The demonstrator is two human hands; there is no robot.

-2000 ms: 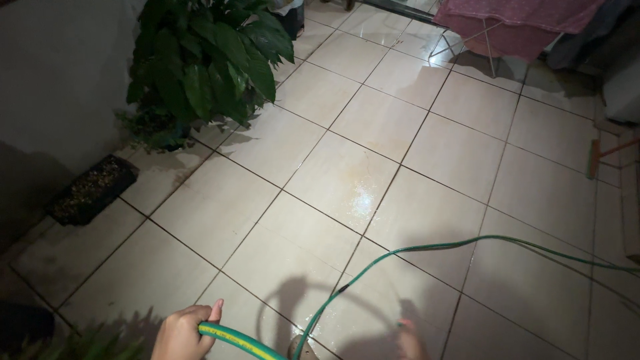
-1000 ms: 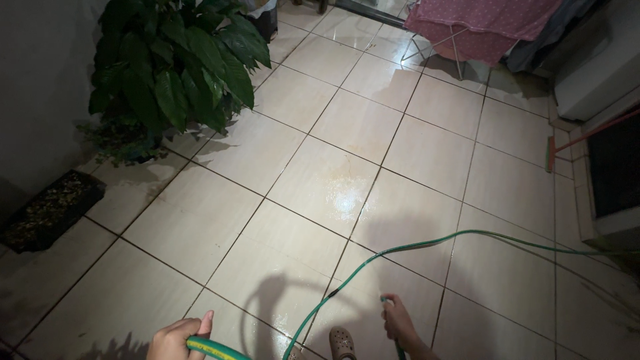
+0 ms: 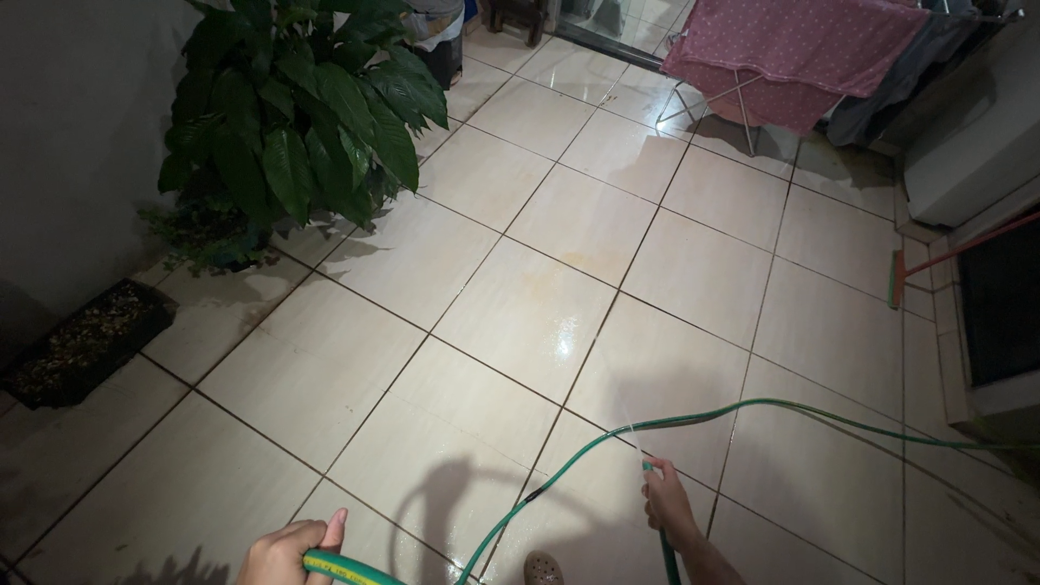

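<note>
At the bottom left, my left hand (image 3: 284, 552) is closed around a green garden hose (image 3: 349, 567) with a yellow stripe that bears writing. My right hand (image 3: 668, 497) grips the hose near its end, right of the bottom centre, with the thumb at the tip. A thin jet of water (image 3: 634, 426) leaves the tip toward the floor tiles. Between my hands and off to the right, more of the green hose (image 3: 691, 420) lies across the wet tiled floor (image 3: 520, 357), with a dark band around one spot.
Leafy potted plants (image 3: 301, 106) and a black planter box (image 3: 89, 341) line the left wall. A drying rack with a pink dotted cloth (image 3: 788, 49) stands at the back right. An orange-handled squeegee or broom (image 3: 896, 280) leans at the right. My clog (image 3: 543, 567) shows below.
My right hand, blurred and partly cut off two seconds ago, now shows clearly with the hose end. The water jet is now plain at its tip. My left hand still holds the hose.
</note>
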